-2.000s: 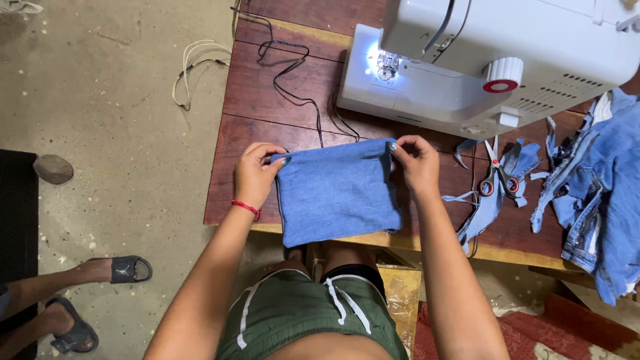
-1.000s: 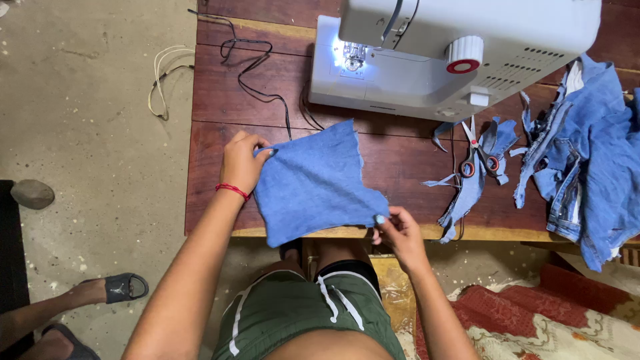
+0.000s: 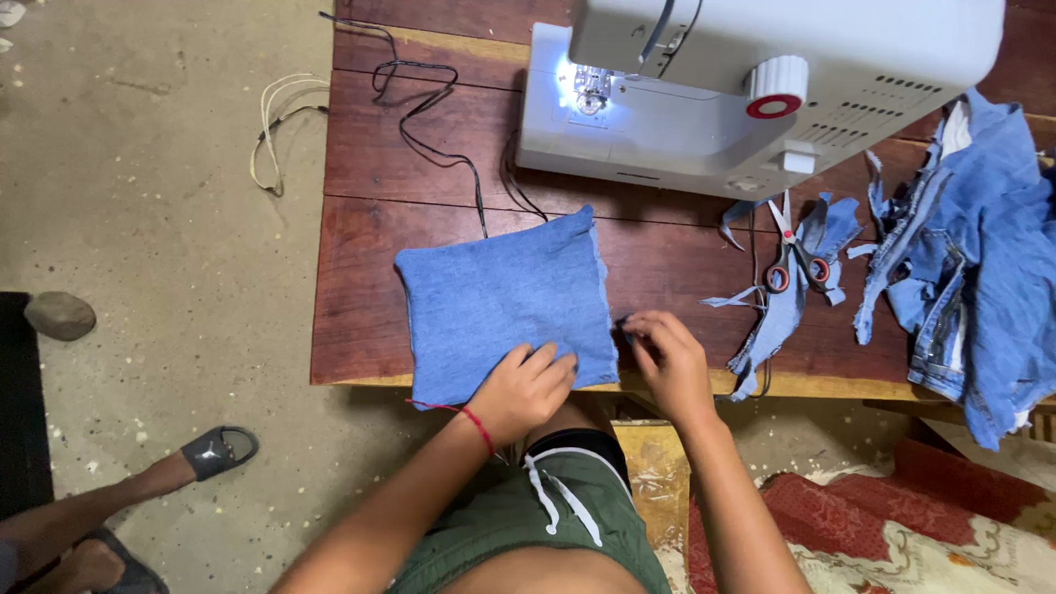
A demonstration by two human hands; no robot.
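Observation:
A squarish piece of blue denim (image 3: 503, 305) lies nearly flat at the front edge of the wooden table, its right side frayed and its lower left corner over the edge. My left hand (image 3: 532, 388), with a red string at the wrist, rests on the lower part of the cloth, fingers bent. Just off the frayed side is my right hand (image 3: 664, 355), its thumb and fingers curled close together; whether a bit of thread is between them cannot be told. Behind the cloth stands a white sewing machine (image 3: 660, 124) with its lamp lit.
Scissors (image 3: 789, 239) with black and red handles lie partly open on denim scraps (image 3: 775, 326). Cut denim jeans (image 3: 998, 247) are heaped at the right. Black cables (image 3: 425, 107) cross the wooden table (image 3: 355, 305). Another person's sandalled foot (image 3: 206, 454) is at the lower left.
The denim, held by both hands before, now lies on the table. My left hand has moved from its upper left corner to its lower part, and my right hand has come off the cloth.

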